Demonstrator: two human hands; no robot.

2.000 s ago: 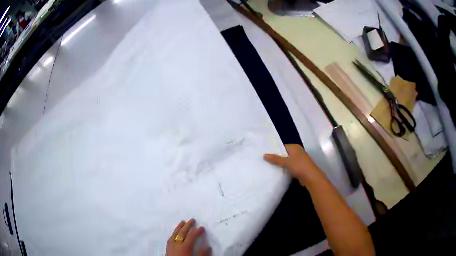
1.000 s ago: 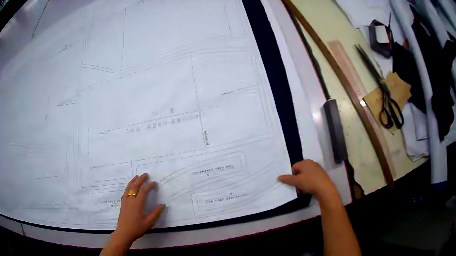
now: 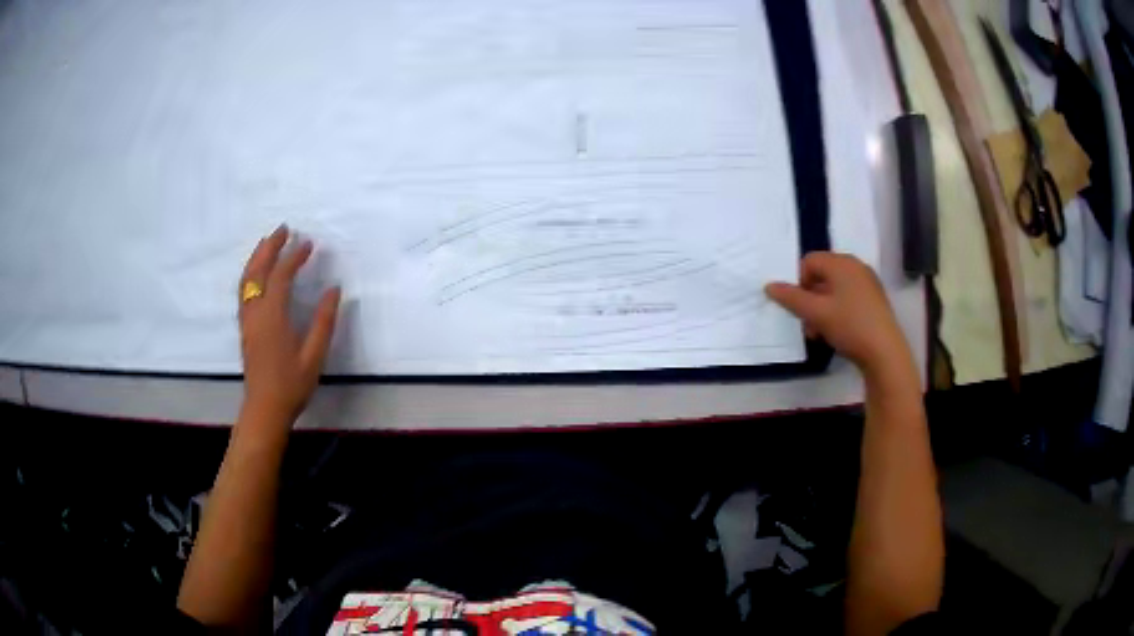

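A large white paper marker with thin printed lines lies flat over dark navy fabric, which shows as a strip along the right side and a thin edge at the front. My left hand, with a ring, is spread with fingers apart over the paper near its front edge, left of the middle. My right hand is at the front right corner, thumb on the paper and fingers curled over the navy strip. Whether it pinches the paper or fabric cannot be told.
Right of the lay are a dark metal weight, a long brown stick and black-handled shears on a tan scrap. Dark and white cloth pieces lie at the far right. The table's red-edged front runs across; scraps litter the floor.
The view has turned down and toward the left. The paper, bulging and blurred at first, now lies flat to the navy edges. My left hand has moved further left along the paper; my right stays at the corner.
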